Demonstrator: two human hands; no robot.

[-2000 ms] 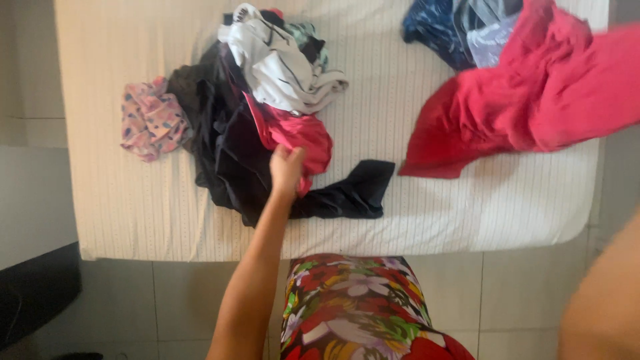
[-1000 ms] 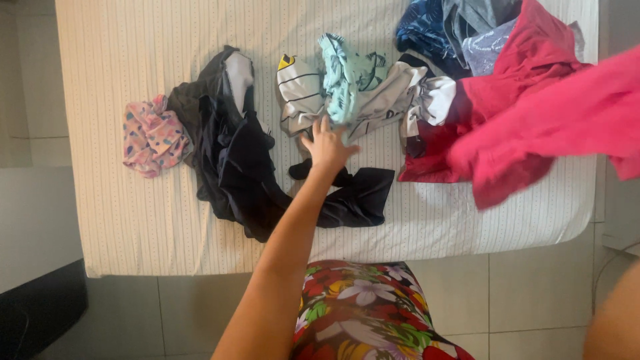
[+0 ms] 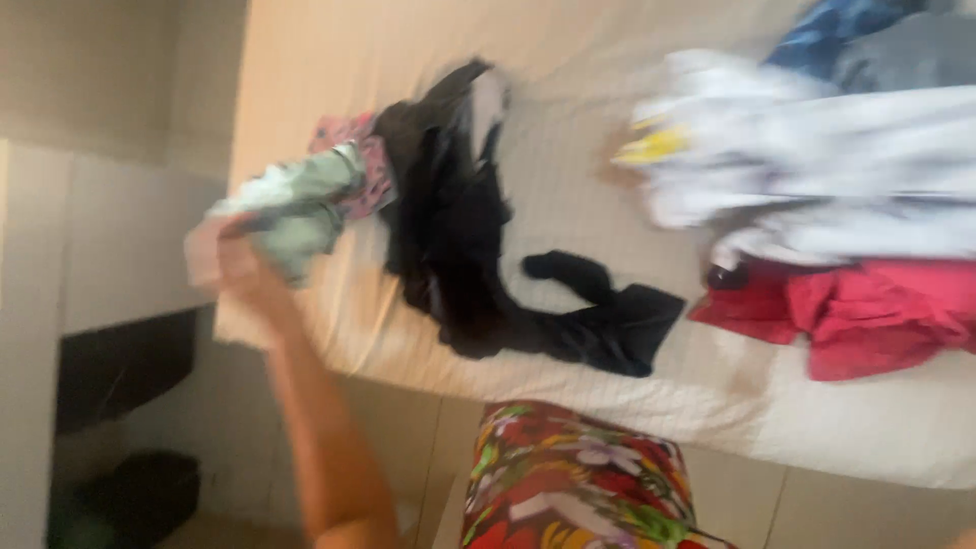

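Note:
My left hand (image 3: 236, 255), blurred, grips a pale green cloth garment (image 3: 305, 198) over the bed's left edge. Just behind that garment lies a pink patterned garment (image 3: 374, 171). A long heap of black clothes (image 3: 457, 229) is on the bed to the right of it, with one dark end (image 3: 640, 320) reaching toward the front edge. At the right, a white garment with a yellow patch (image 3: 762, 152) is spread over a red garment (image 3: 877, 313). My right hand is out of view; only a sliver of skin shows at the bottom right corner.
The bed (image 3: 595, 221) has a pale striped sheet. Blue and grey clothes (image 3: 854, 42) lie at its back right. A whitish piece of furniture with a dark opening (image 3: 126, 366) stands at the left. My floral clothing (image 3: 579, 473) shows at the front, above floor tiles.
My left hand has moved left from the middle of the bed, carrying the pale green garment. The white garment now spreads across the red one. The view has shifted.

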